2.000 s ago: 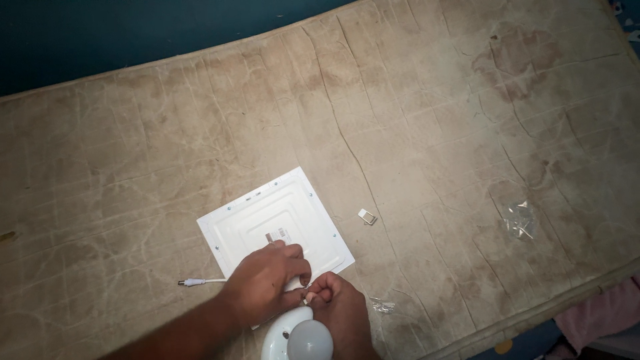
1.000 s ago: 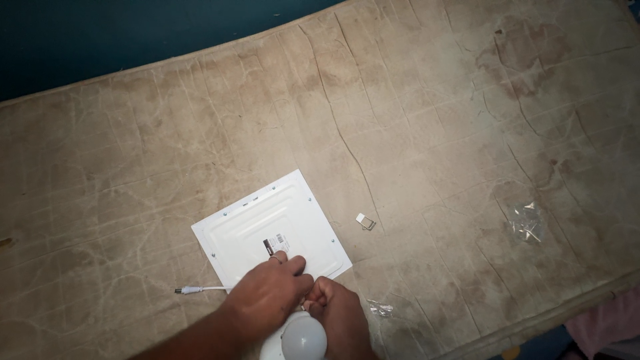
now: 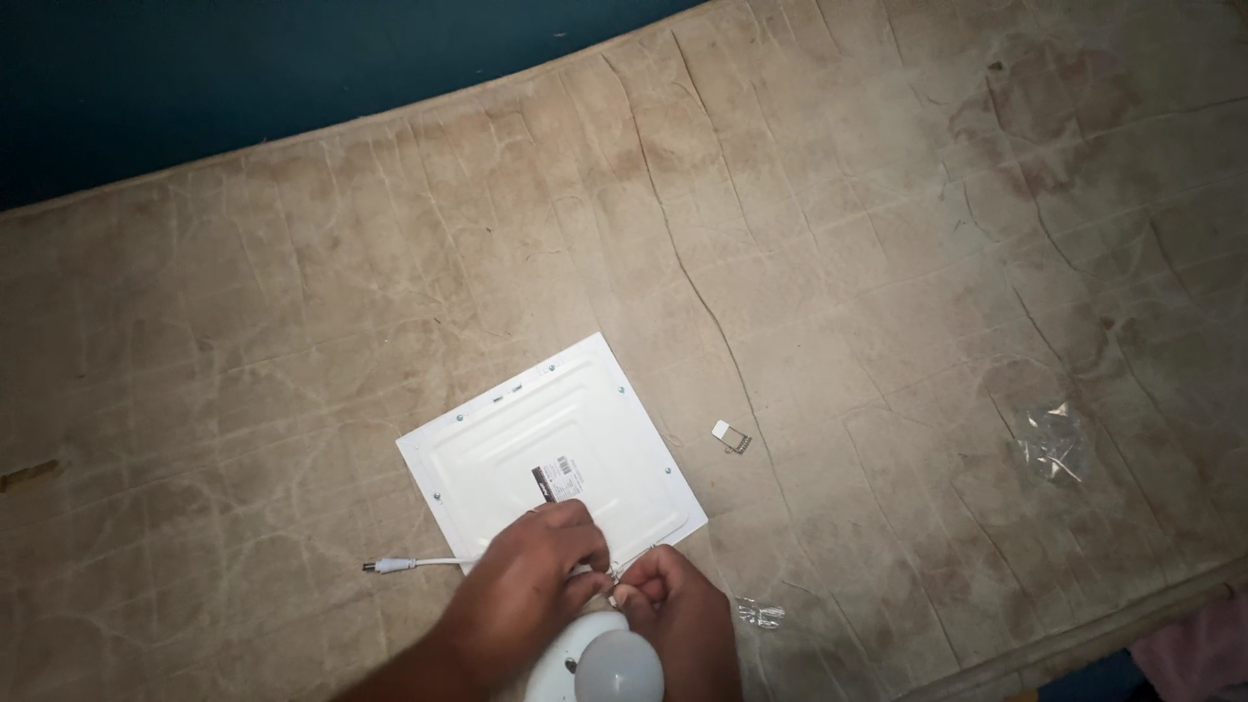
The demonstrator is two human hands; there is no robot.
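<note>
A square white metal panel point(image 3: 624, 448), which looks like the back of an LED panel light, lies on a stained mattress. My left hand point(image 3: 536, 575) rests over its lower part, and my right hand point(image 3: 678, 614) meets it at the panel's lower corner. Between the fingertips of both hands is a small metal piece point(image 3: 614, 575), perhaps a spring clip, largely hidden. A white cable with a barrel plug point(image 3: 395, 565) sticks out left of the panel. Just below the fingertips is a white round fixture point(image 3: 565, 653) with a frosted bulb or dome point(image 3: 619, 668).
A small metal clip with a white end point(image 3: 731, 437) lies right of the panel. Clear plastic wrapping point(image 3: 1053, 444) lies farther right, and another clear scrap point(image 3: 760, 612) beside my right hand. The mattress point(image 3: 292, 341) meets a dark blue wall point(image 3: 244, 68); pink cloth point(image 3: 1194, 648) shows at lower right.
My hands stay together at the panel's lower corner, with small finger movements. More of the label on the panel shows now than two seconds ago.
</note>
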